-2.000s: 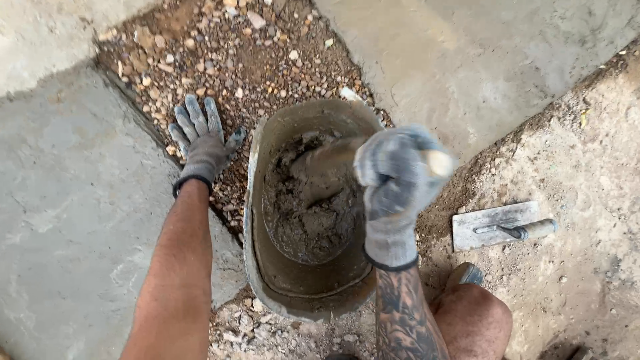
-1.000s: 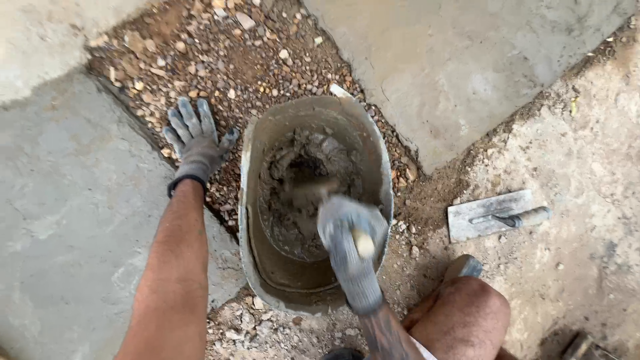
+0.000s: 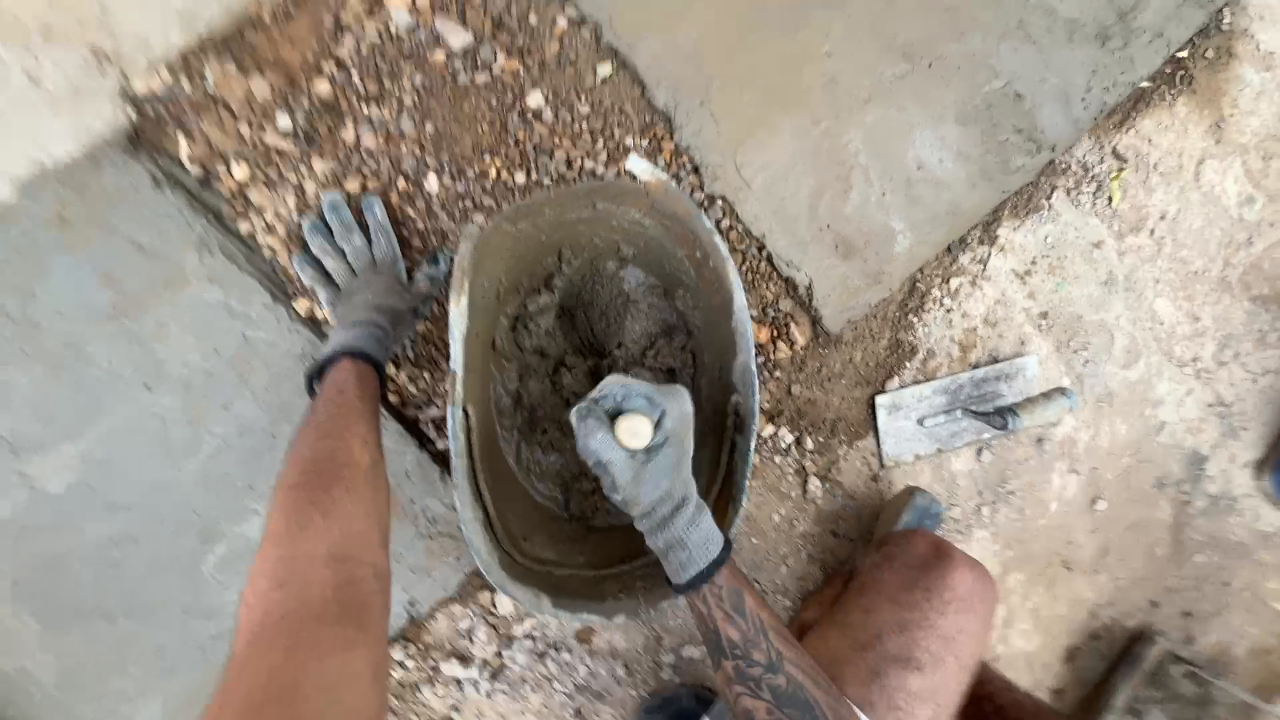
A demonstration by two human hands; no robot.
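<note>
A grey plastic bucket (image 3: pixel 745 350) with an oval rim stands in the middle, holding wet mortar (image 3: pixel 560 350). My right hand (image 3: pixel 640 450), in a grey knit glove, is over the bucket and closed around an upright tool handle (image 3: pixel 634 431) with a pale, round end. The tool's lower part is hidden by the hand and the mortar. My left hand (image 3: pixel 365 280), gloved too, rests with fingers spread on the gravel (image 3: pixel 400 120) just left of the bucket, holding nothing. On the ground at the right lies a flat steel plastering trowel (image 3: pixel 950 412), its handle pointing right.
Concrete slabs (image 3: pixel 150 420) border the gravel at the left and upper right (image 3: pixel 890 130). My bent knee (image 3: pixel 900 610) is right of my right forearm. A white fragment (image 3: pixel 645 168) lies at the bucket's far edge. A blurred dark object (image 3: pixel 1120 670) is at the lower right.
My right hand, over the bucket's right edge two seconds ago, is now over its middle, with the handle upright. My left hand stays spread on the gravel.
</note>
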